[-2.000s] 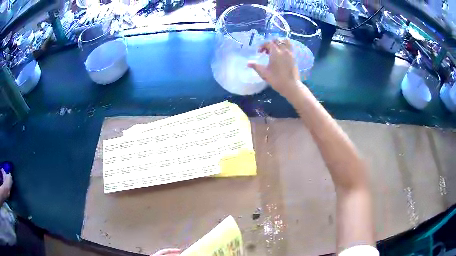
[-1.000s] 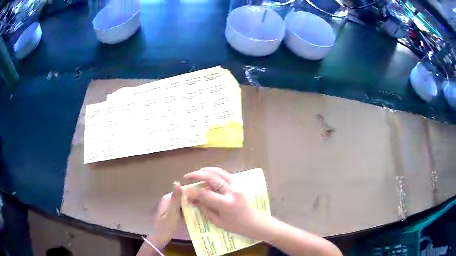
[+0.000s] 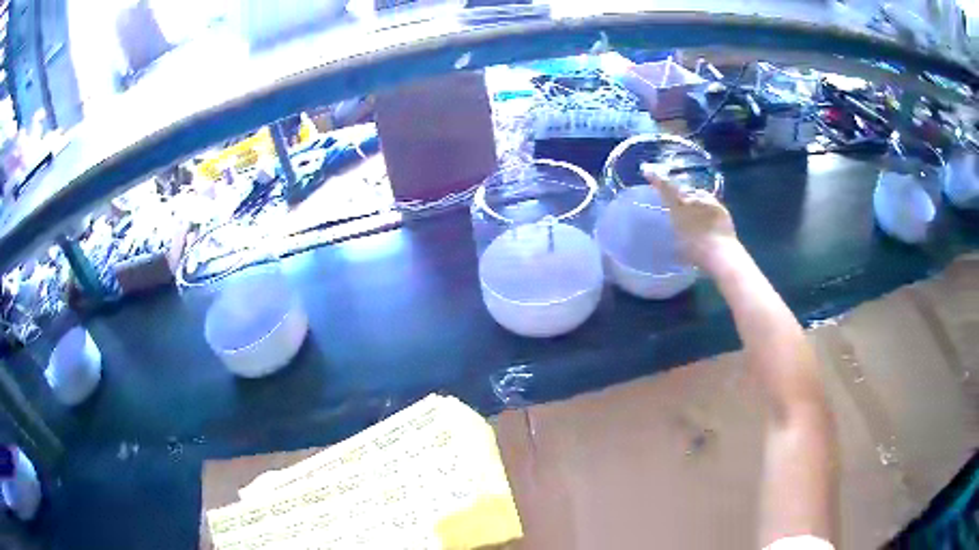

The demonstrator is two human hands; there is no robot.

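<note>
My right hand [image 3: 698, 215] is over the upper part of a clear container with a milky white lower part [image 3: 649, 252], on the dark green belt. Its fingers point left at the round rim. A sticker on the fingertips cannot be made out. A second such container [image 3: 540, 281] stands just left of it. The stack of label sheets [image 3: 365, 483] lies on the cardboard mat [image 3: 633, 451], its plain yellow corner at the right. My left hand and the small sheet are out of the picture.
Another container [image 3: 256, 328] stands on the belt at left, a further one [image 3: 75, 366] at far left, and more [image 3: 904, 204] at far right. A shelf edge [image 3: 429, 64] crosses above. A brown cardboard piece [image 3: 438, 140] and cluttered parts are behind the belt.
The view has tilted up. My right hand has left the small label sheet and reached out to the right one of the two middle containers. My left hand and that sheet have left the picture.
</note>
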